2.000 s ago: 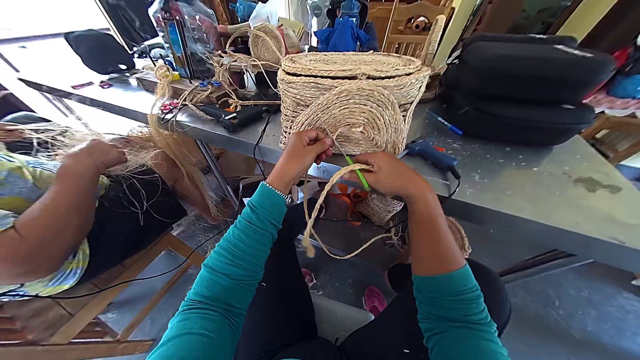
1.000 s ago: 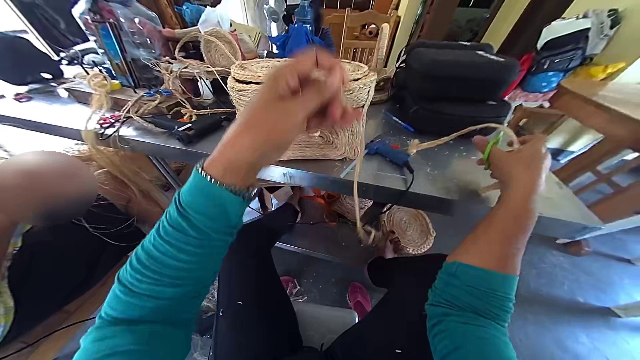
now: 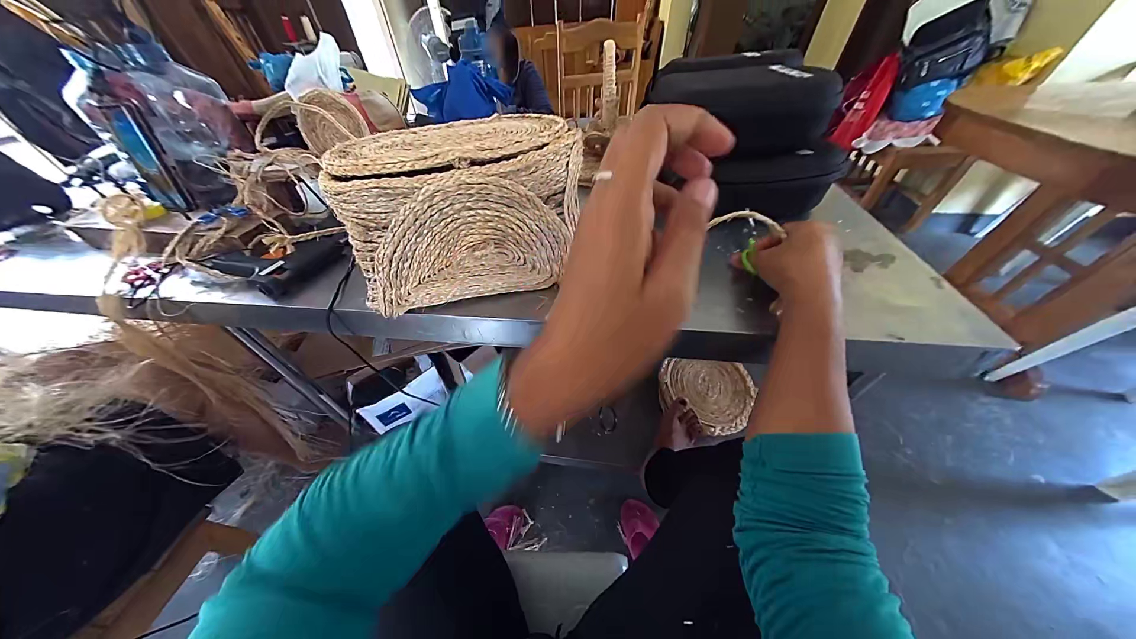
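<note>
My left hand [image 3: 626, 257] is raised before the table with its fingers curled; a small pale bit shows at a finger, and whether it grips anything is unclear. It hides part of the table and of the black cases. My right hand [image 3: 799, 262], over the table at the right, holds green-handled scissors [image 3: 750, 257], their blades hardly visible, and a braided fibre cord [image 3: 741, 216] runs by its fingers to the left. Left of my left hand stands a woven fibre basket [image 3: 461, 213] with a coiled oval front and a lid.
Black cases [image 3: 745, 124] are stacked at the table's back. A black tool [image 3: 302, 264] with a cable and loose fibre [image 3: 266, 177] lie left. A round woven piece [image 3: 707, 395] is below the metal table edge [image 3: 497, 331]. A wooden chair [image 3: 1056, 240] stands right.
The scissors and cord, in front of the basket two seconds ago, are now over the table to its right with my right hand. My left hand has risen from the basket's front. The view has turned.
</note>
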